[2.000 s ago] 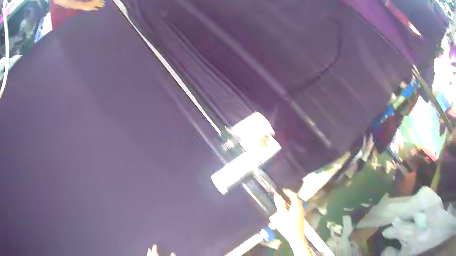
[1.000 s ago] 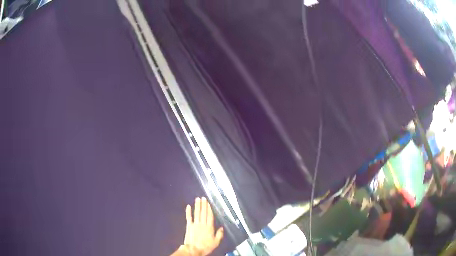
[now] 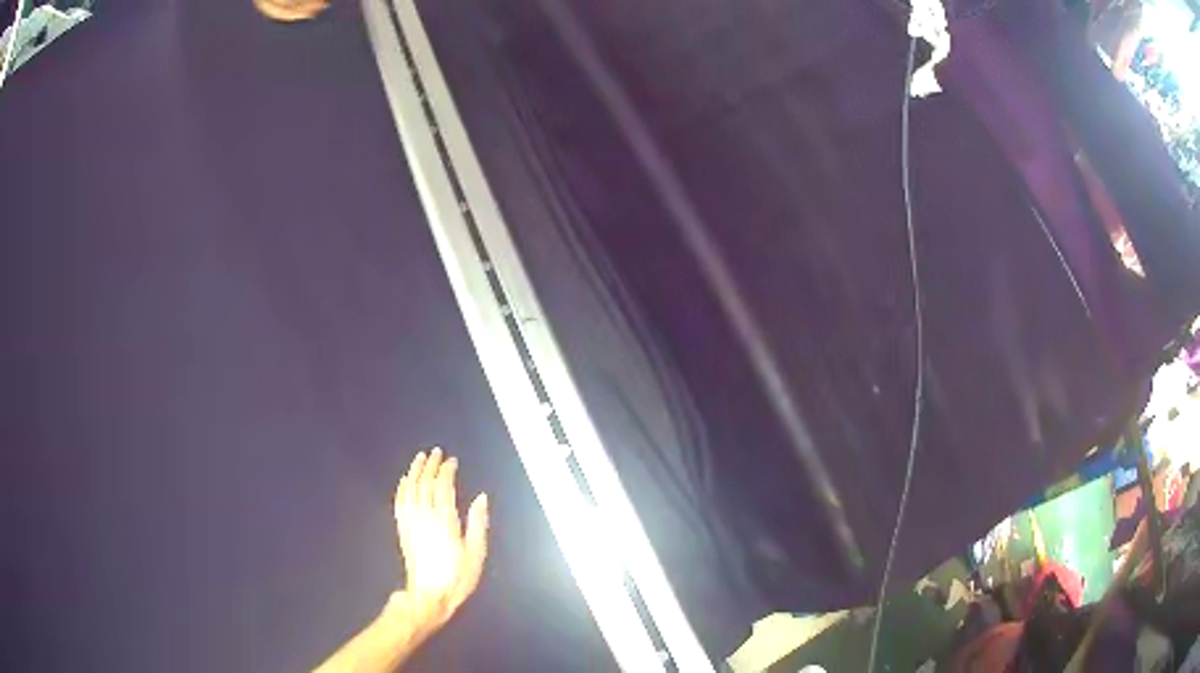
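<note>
Dark purple fabric (image 3: pixel 237 329) fills most of the view. A long silver guide rail (image 3: pixel 494 316) with a dark slotted line lies across it, from the top to the bottom edge. My left hand (image 3: pixel 441 533) is flat and open on the fabric, left of the rail and not touching it, fingers pointing up the view. My right hand is not in view. The cutting machine is mostly out of the picture; only a small white bit shows at the bottom edge.
A thin dark cord (image 3: pixel 915 316) hangs over the fabric on the right, with a whitish piece (image 3: pixel 929 46) at its top. Part of another person's hand (image 3: pixel 292 8) shows at the top left. Scraps and bags (image 3: pixel 1053 579) clutter the floor at the lower right.
My left hand has moved left and up over the fabric. The white cutter slid down the rail to the near end and has left the view, and my right hand has gone too.
</note>
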